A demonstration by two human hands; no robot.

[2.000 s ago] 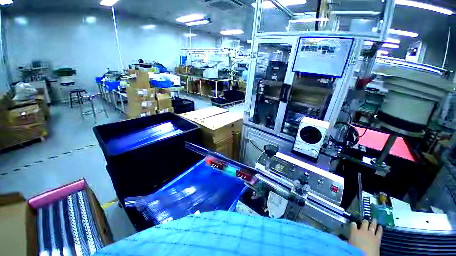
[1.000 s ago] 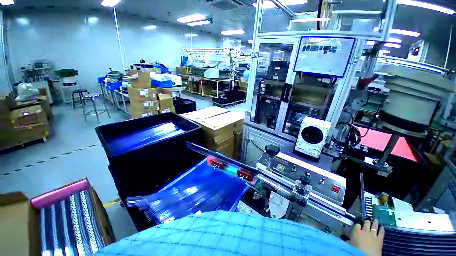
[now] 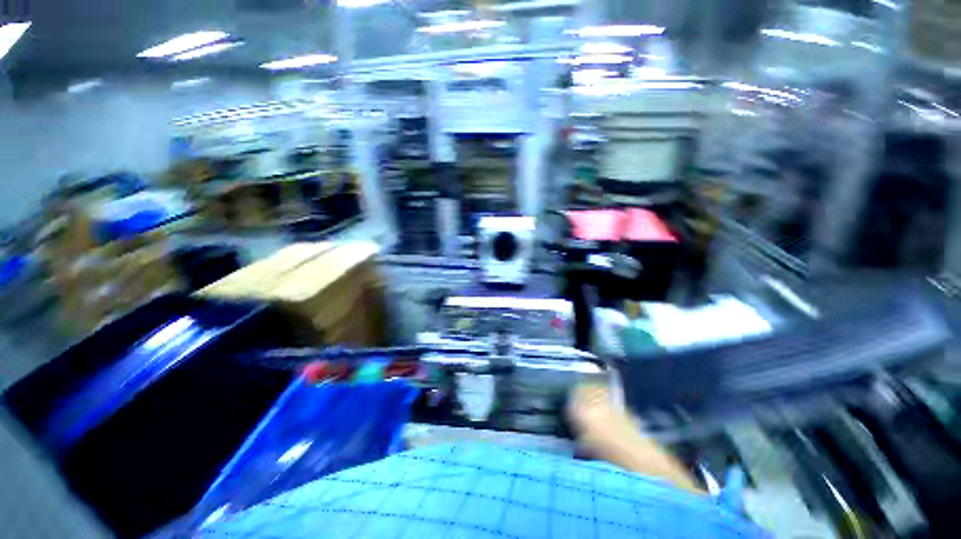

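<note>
The view is blurred. My right hand (image 3: 595, 405), bare, is at the right end of the tube track (image 3: 516, 368), by the near left end of the tube rack (image 3: 790, 363). Its fingers are too blurred to tell whether they hold anything. The rack's dark parallel lines run off to the right. The control panel (image 3: 506, 321) stands behind the track. Red holders (image 3: 327, 372) with a green bit between sit at the far edge of the blue bin (image 3: 306, 432). My left hand is not in view.
A black tote (image 3: 126, 411) with shiny blue contents stands on the left, with a brown carton (image 3: 306, 279) behind it. A white round-faced fan (image 3: 506, 250) stands behind the panel. A white sheet (image 3: 706, 321) and pink-red surface (image 3: 622, 224) lie to the right.
The view has swung to the right, so the bench and rack sit further left and more of the rack shows. The floor carton of tubes has left the picture. My right hand stays near the track's end.
</note>
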